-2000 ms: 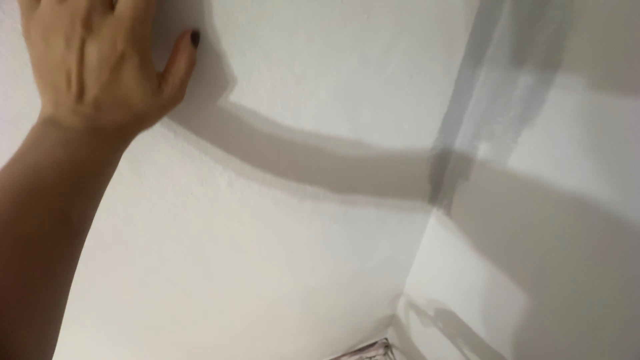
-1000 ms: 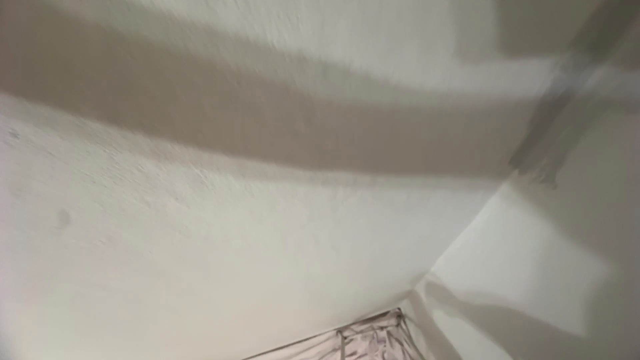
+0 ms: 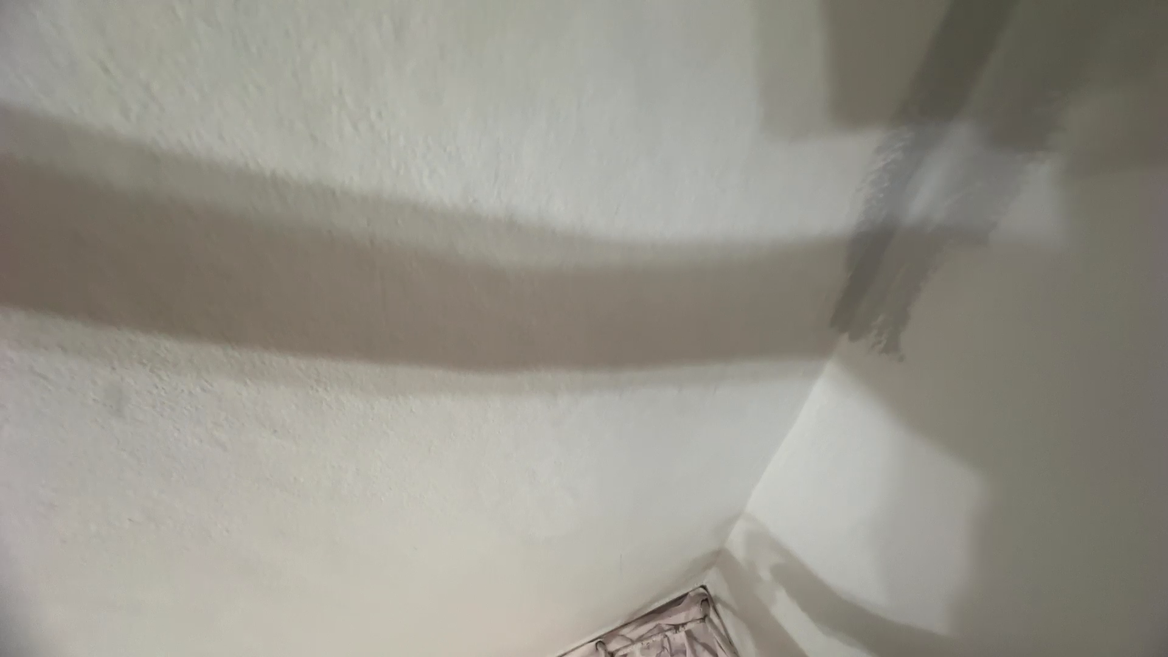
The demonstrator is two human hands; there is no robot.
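Observation:
Neither of my hands is in the frame now, so what they hold or touch is hidden. A textured white wall (image 3: 511,474) fills most of the view. Grey paint (image 3: 912,201) runs down the corner where it meets a second white wall (image 3: 922,465), and its lower end is ragged. Across the first wall lies a broad, soft-edged shadow (image 3: 411,301), which reaches the grey paint at the right.
At the bottom, near the corner, shows the edge of a crumpled pinkish fabric or sheet (image 3: 675,630) with a dark rim. More shadows fall on the wall at the right.
A hand with its forearm, seen against the wall at the upper left two seconds ago, has left the view. The view has shifted.

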